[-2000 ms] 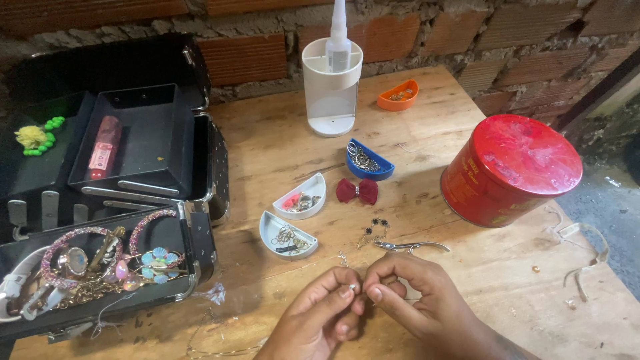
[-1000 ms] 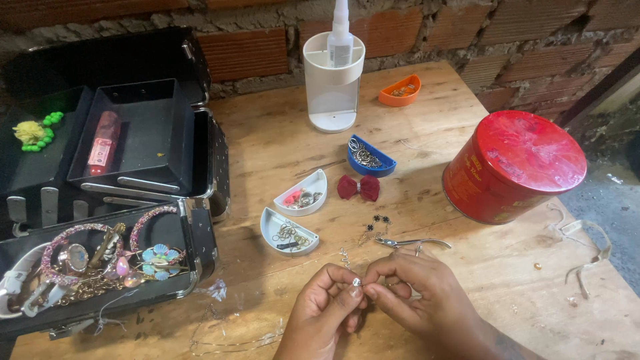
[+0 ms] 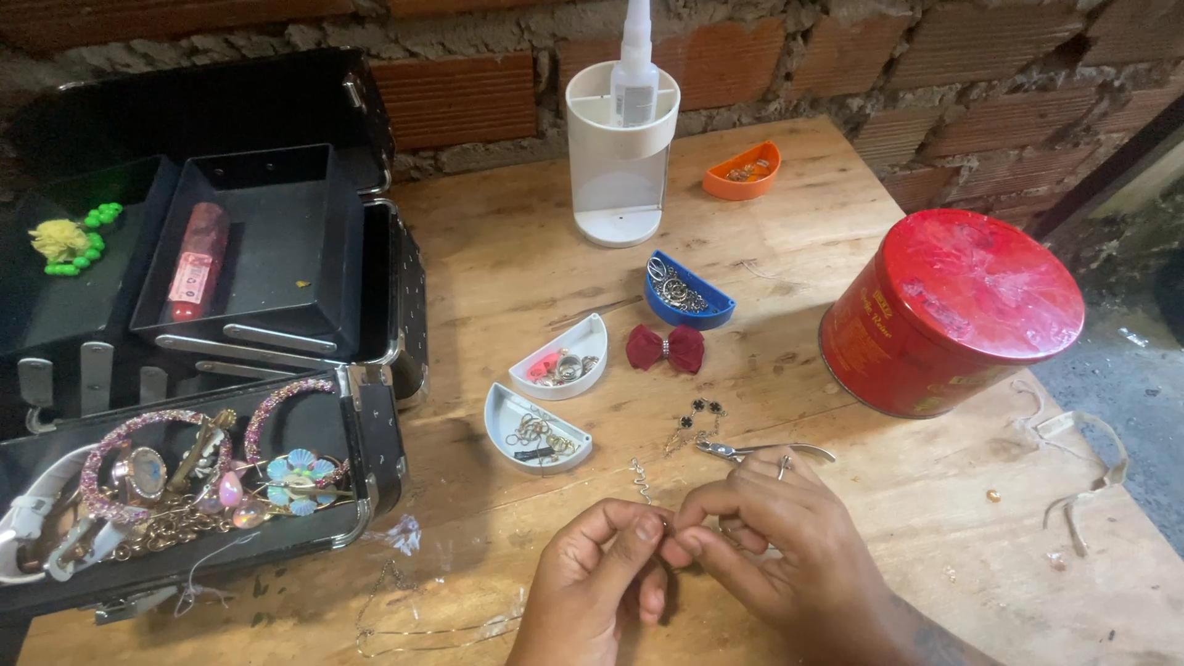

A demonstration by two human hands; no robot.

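Observation:
My left hand (image 3: 606, 573) and my right hand (image 3: 772, 536) meet fingertip to fingertip at the lower centre. A tiny dark piece shows pinched at the left thumb and finger; its kind is too small to tell. The right fingertips press against it, and whether they grip it too is hidden. Small pliers (image 3: 763, 450) lie just beyond the right hand, partly under its fingers. Past them lies a chain with black flower-shaped charms (image 3: 700, 416). A thin silver chain (image 3: 639, 481) runs out beyond the left fingers.
Left stands a black case (image 3: 384, 444) of jewellery. Semicircular trays, white (image 3: 583, 384), pale (image 3: 555, 462), blue (image 3: 689, 310) and orange (image 3: 740, 185), hold small findings. A maroon bow (image 3: 666, 350), a white holder (image 3: 618, 176) with a bottle, a red tin (image 3: 925, 324) and a strap (image 3: 1101, 472) are also about.
The hands stay together in nearly the same place while the fingers shift. A small shiny bit seen at the left fingertips one second ago no longer shows.

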